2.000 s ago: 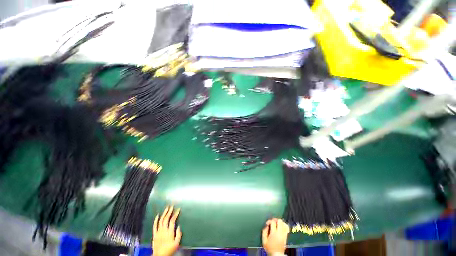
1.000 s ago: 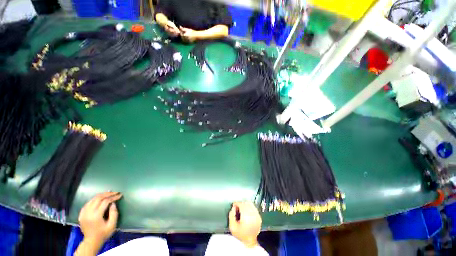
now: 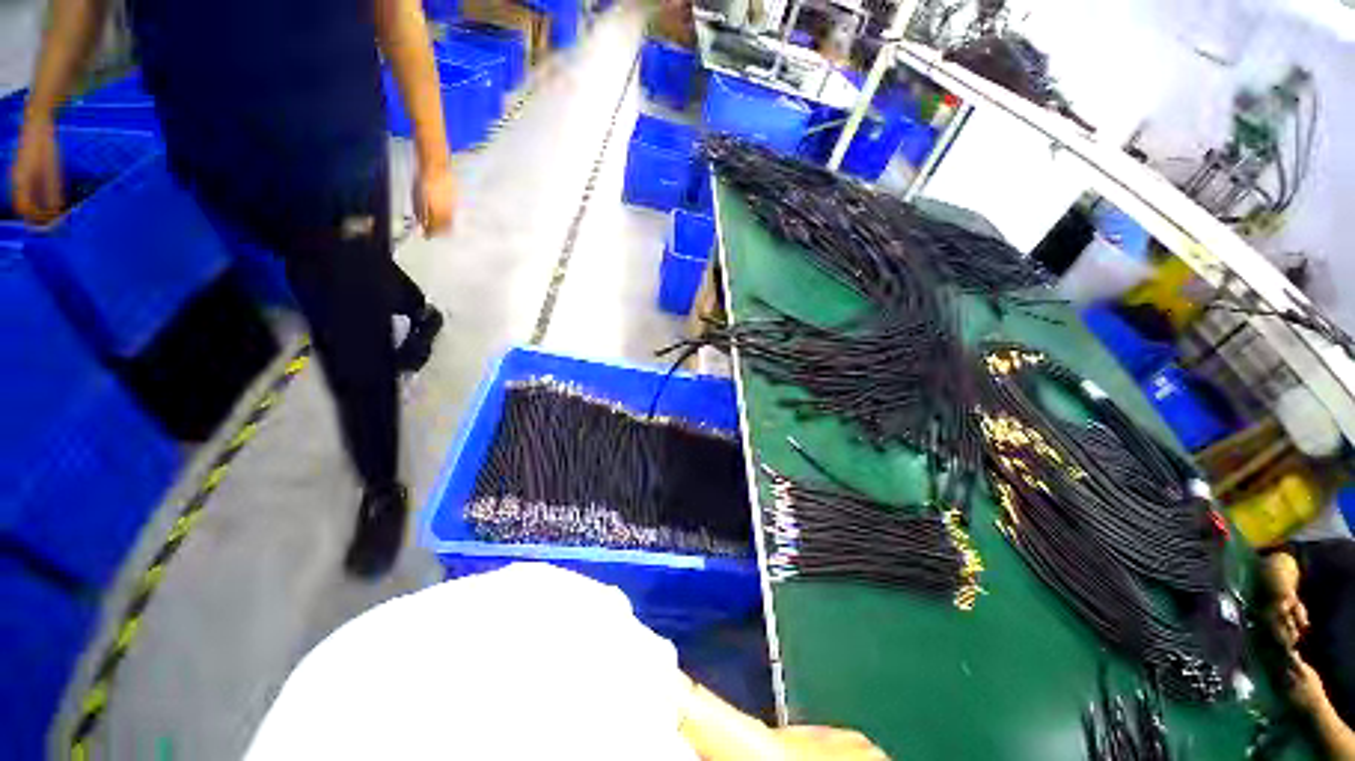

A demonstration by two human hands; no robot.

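My left hand (image 3: pixel 810 740) is at the bottom edge, by the near side of the green table (image 3: pixel 847 677). It is small and cut off, so its fingers cannot be made out; a white sleeve is behind it. My right hand is not in view. A sorted stack of short black cables (image 3: pixel 869 538) lies on the table's edge side, pale tips toward the edge and yellow tips inward. Long black cables (image 3: pixel 862 364) lie behind it. Coiled cables (image 3: pixel 1107 513) with yellow and white ends lie to the right.
A blue crate (image 3: pixel 595 562) filled with short cables stands against the table's left side. A person (image 3: pixel 275 134) in dark clothes is in the aisle at left, beside stacked blue crates (image 3: pixel 134 283). Another person's hands (image 3: pixel 1290 617) are at the right edge. Yellow-black tape marks the floor.
The view has swung left, bringing the aisle, crates and walking person into sight. My right hand has left the picture; my left hand is now mostly cut off.
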